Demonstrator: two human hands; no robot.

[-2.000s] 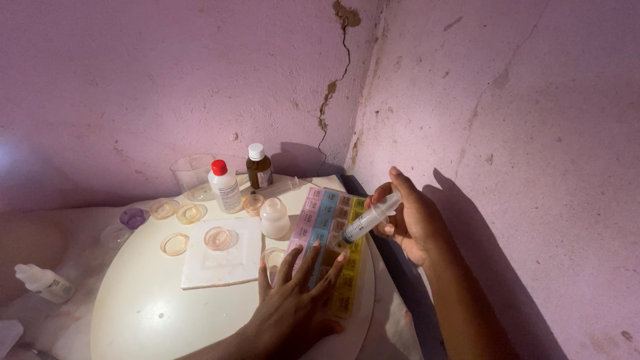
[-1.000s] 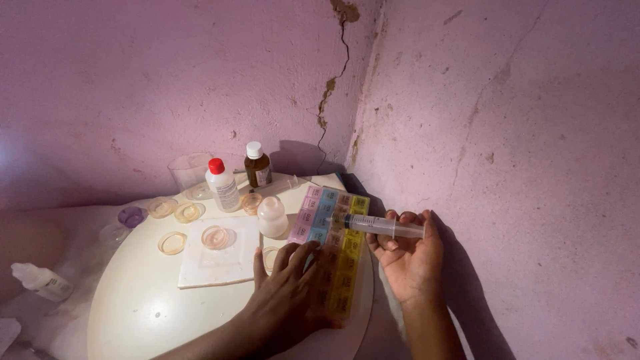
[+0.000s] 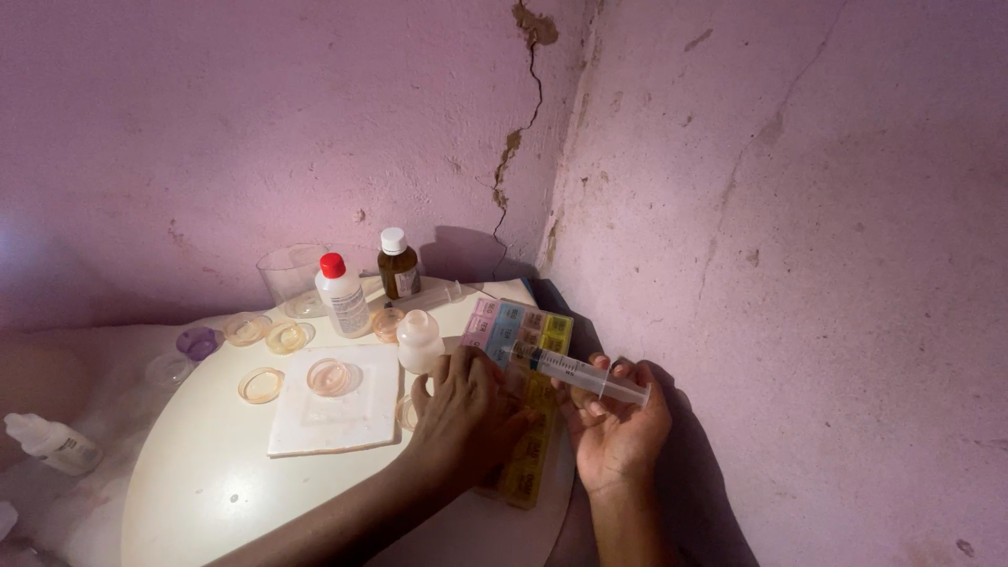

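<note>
My right hand (image 3: 618, 421) holds a clear plastic syringe (image 3: 579, 374), its tip pointing left over a weekly pill organizer (image 3: 557, 324). The organizer has pink, blue, brown and yellow rows of lidded compartments that bear writing. My left hand (image 3: 468, 409) lies across the organizer's left side and middle, fingers bent; whether it pinches a lid cannot be seen. Just left of it stands a translucent bulb-shaped bottle (image 3: 420, 342). A small clear pinkish dish (image 3: 328, 378) sits on a white square tile (image 3: 335, 429).
On the round white table (image 3: 205, 465) stand a red-capped bottle (image 3: 343, 299), a brown glass bottle (image 3: 398, 268) and a clear beaker (image 3: 290, 283). A second syringe (image 3: 429, 297) lies behind. Several small rings or dishes (image 3: 261, 386) are at left. A white dropper bottle (image 3: 53, 445) lies beyond the edge.
The syringe in my right hand has turned from tip-down to a more level slant, its plunger end now lower right. My left hand has stayed on the organizer.
</note>
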